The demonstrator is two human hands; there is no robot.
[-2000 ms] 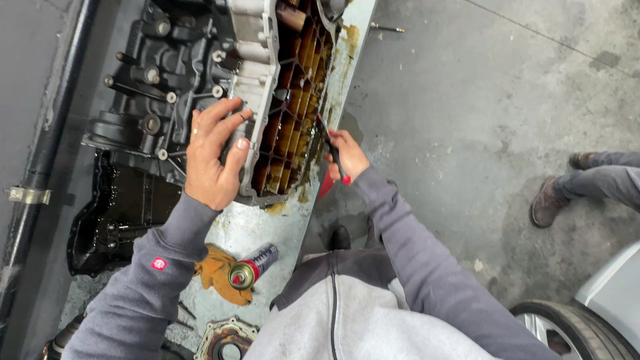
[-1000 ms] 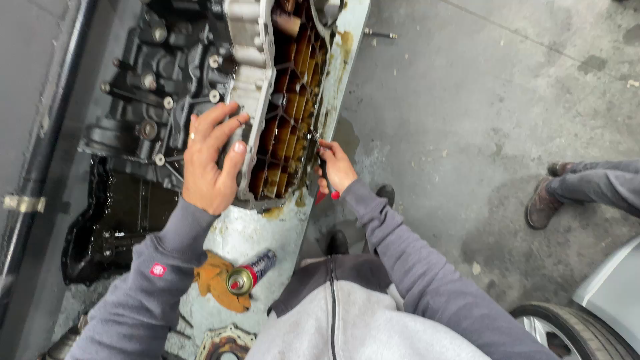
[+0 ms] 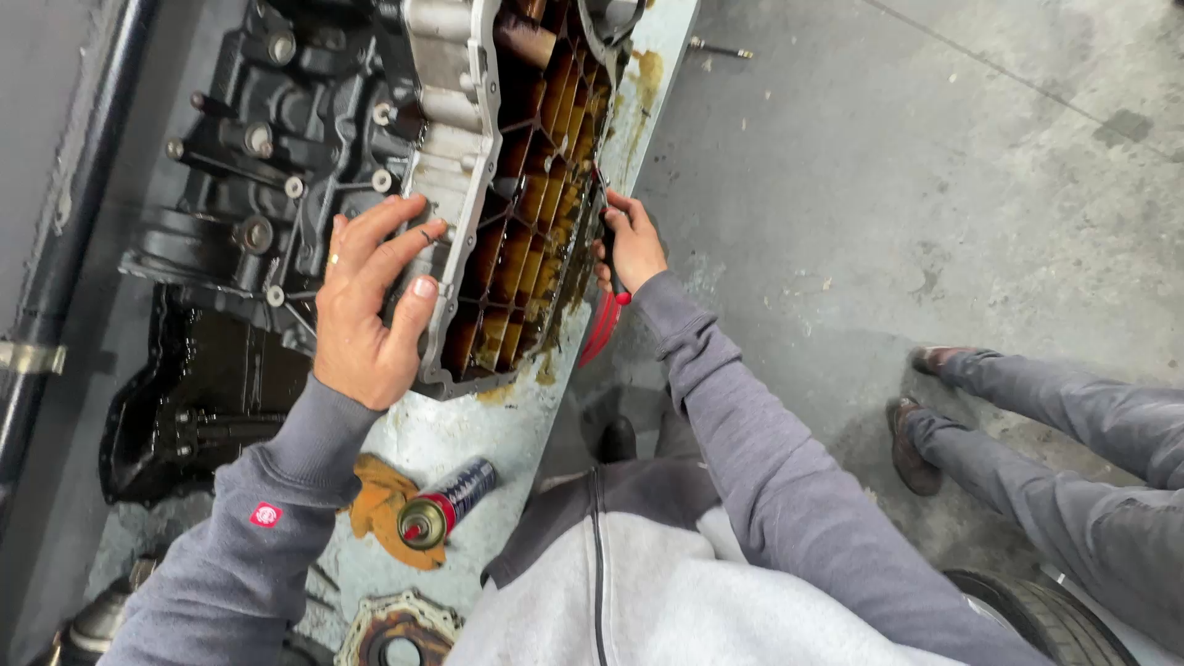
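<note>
A black engine block (image 3: 277, 157) lies on its side on a metal bench, with an aluminium housing (image 3: 449, 102) on its right whose oily, ribbed inside (image 3: 527, 231) faces up. My left hand (image 3: 375, 296) rests with spread fingers on the aluminium housing, holding nothing. In my right hand (image 3: 634, 242) is a hand tool with a black and red handle (image 3: 613, 268); its thin metal end reaches the right edge of the housing. What exactly the tip touches is too small to tell.
A black oil pan (image 3: 213, 388) lies left of my left forearm. Nearer me are a spray can (image 3: 449, 504), an orange-brown glove (image 3: 379, 490) and a metal cover (image 3: 400, 629). Another person's legs (image 3: 1045, 416) stand at right, by a car tyre (image 3: 1008, 610). A small metal part (image 3: 721, 48) lies beyond the bench.
My right hand has moved a little up along the housing's edge since one second ago, still holding the tool. More of the other person's legs shows. My left hand stays on the housing.
</note>
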